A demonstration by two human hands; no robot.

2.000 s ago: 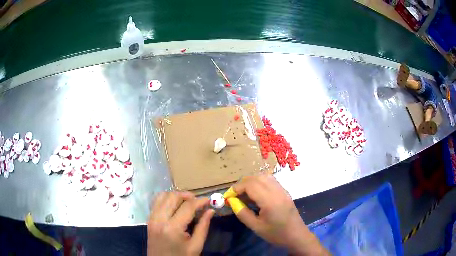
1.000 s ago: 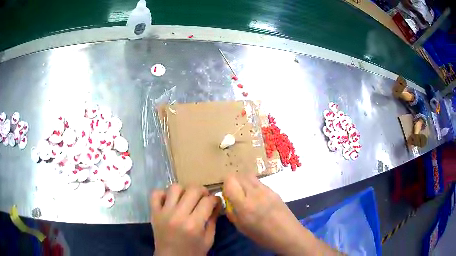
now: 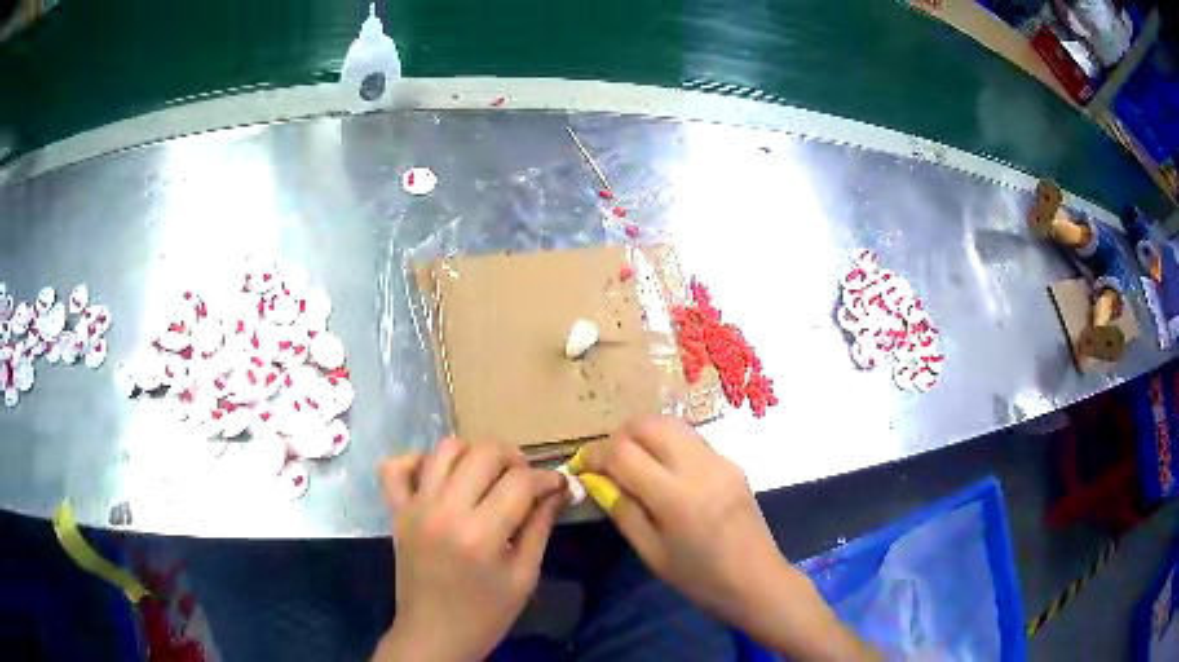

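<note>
My left hand (image 3: 468, 537) and my right hand (image 3: 679, 498) meet at the table's front edge, below the cardboard pad (image 3: 517, 349). A small white disc (image 3: 573, 489) is pinched between them, partly hidden by the fingers. Yellow coverings are on the right thumb and finger. A white lump (image 3: 581, 339) sits mid-cardboard. A pile of red pieces (image 3: 722, 349) lies at the cardboard's right edge. White discs with red marks lie in a large heap (image 3: 259, 369) at left. Whether a red piece is in my fingers, I cannot tell.
More marked discs lie in a heap (image 3: 887, 323) at right and at far left (image 3: 49, 330). A single disc (image 3: 419, 179), a thin stick (image 3: 586, 155) and a white bottle (image 3: 371, 65) are behind the cardboard. A blue crate (image 3: 905, 582) is below right. A doll (image 3: 1099, 265) lies far right.
Both hands have stayed together at the front edge. The disc's marked face showed two seconds ago; now fingers cover more of it. The view has shifted slightly.
</note>
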